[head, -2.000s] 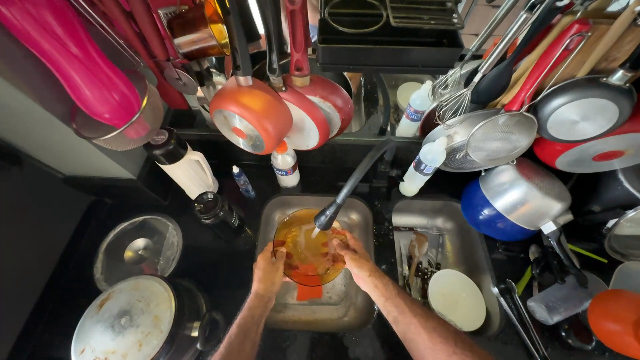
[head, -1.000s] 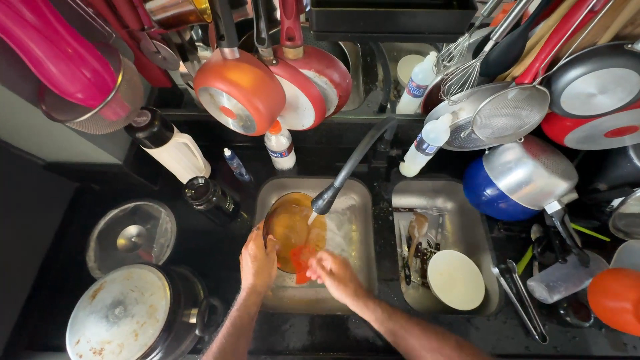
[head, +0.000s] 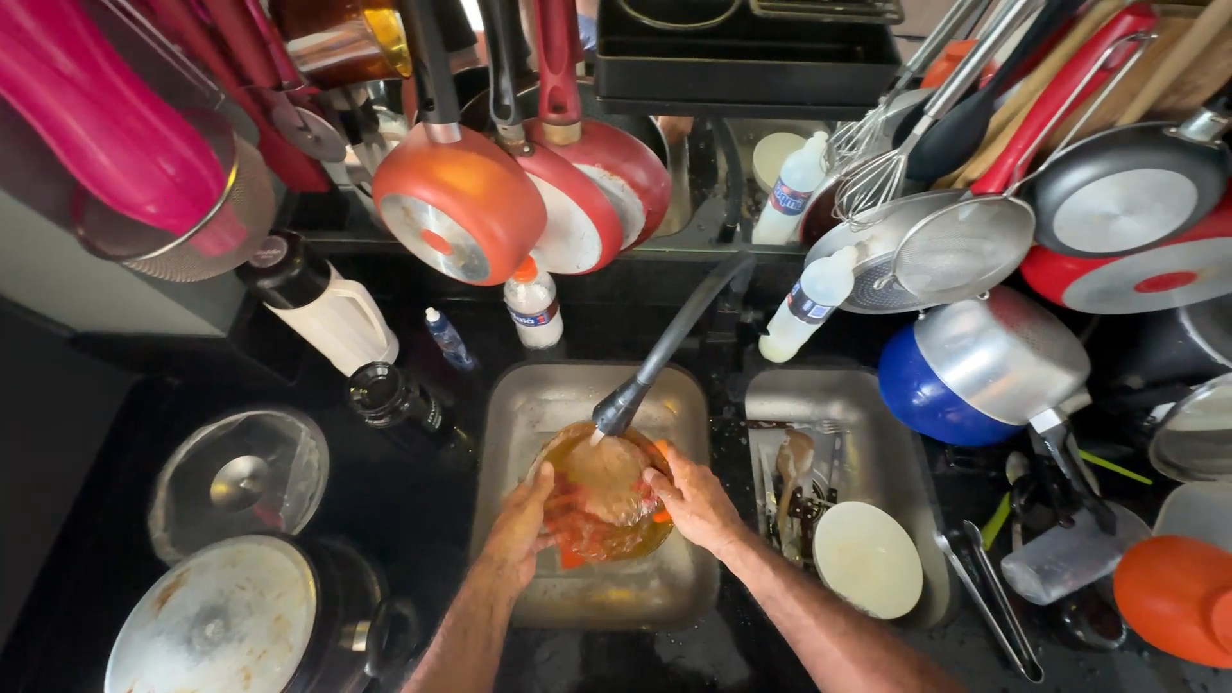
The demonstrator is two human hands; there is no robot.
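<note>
An amber glass bowl (head: 602,486) is held over the left steel sink basin (head: 664,587), under the black faucet hose (head: 674,332), with water running into it. My left hand (head: 520,520) grips the bowl's left side. On its right rim is my right hand (head: 693,496), with something orange-red showing by the fingers; whether that hand holds it as well is hard to tell. Red-orange shows through the glass, and an orange-red piece (head: 573,558) shows below the bowl. In the right basin (head: 924,568) lie a white plate (head: 868,560), a wooden spoon (head: 794,457) and cutlery.
Orange and red pans (head: 462,202) hang above the sink. Bottles (head: 534,308) and a cream thermos (head: 332,313) stand behind. At left are a glass lid (head: 239,481) and a large pot (head: 217,621); at right, metal tongs (head: 991,602) and a blue pot (head: 948,385).
A second ago my right hand held an orange-red piece at the bowl's lower right; now it is higher, at the right rim. The bowl has turned from a steep tilt to face upward more.
</note>
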